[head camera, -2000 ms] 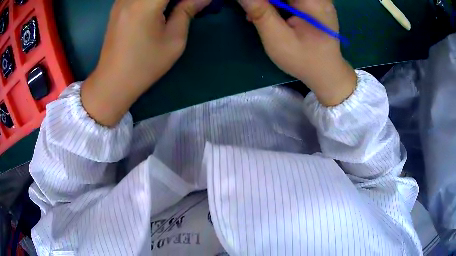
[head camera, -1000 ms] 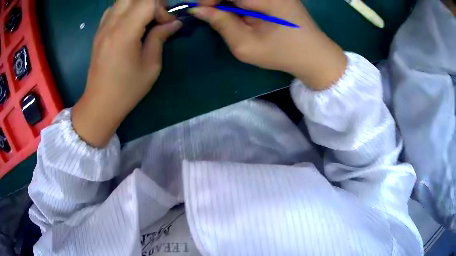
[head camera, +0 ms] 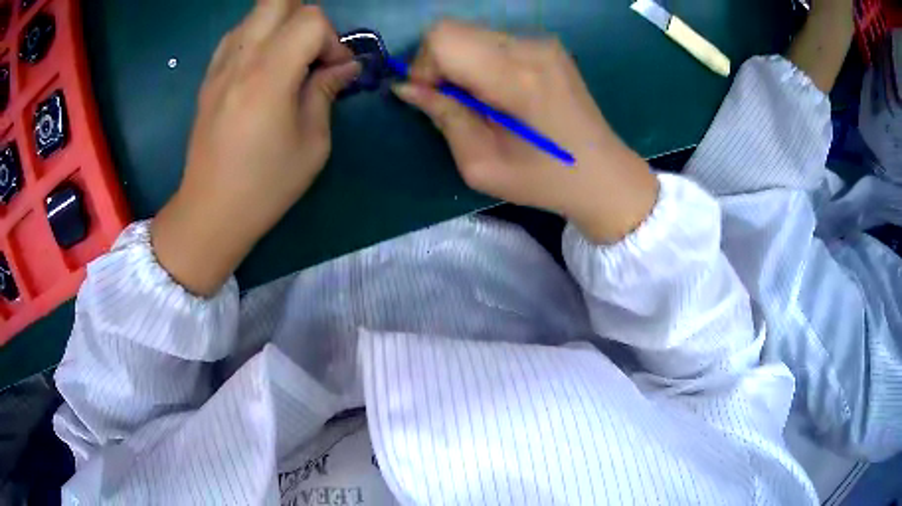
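My left hand [head camera: 262, 128] pinches a small glossy black watch case [head camera: 368, 57] between thumb and fingers near the top centre. My right hand [head camera: 524, 109] holds a thin bright blue stick [head camera: 514, 126] like a pen. The stick's front end meets the right side of the case; its back end points down to the right. The fingers hide part of the case, and its face is too dark to read.
A red-orange tray [head camera: 99, 168] with black watch pieces in its pockets lies at the left. A cream-handled knife [head camera: 695, 44] lies at the upper right on the dark green mat [head camera: 396, 178]. Another person's striped sleeve [head camera: 771, 128] and forearm are at the right.
Both hands have shifted left in the picture since the earliest frame. The blue stick now slopes more steeply and the case shows more. The other person's forearm has come into view at the right.
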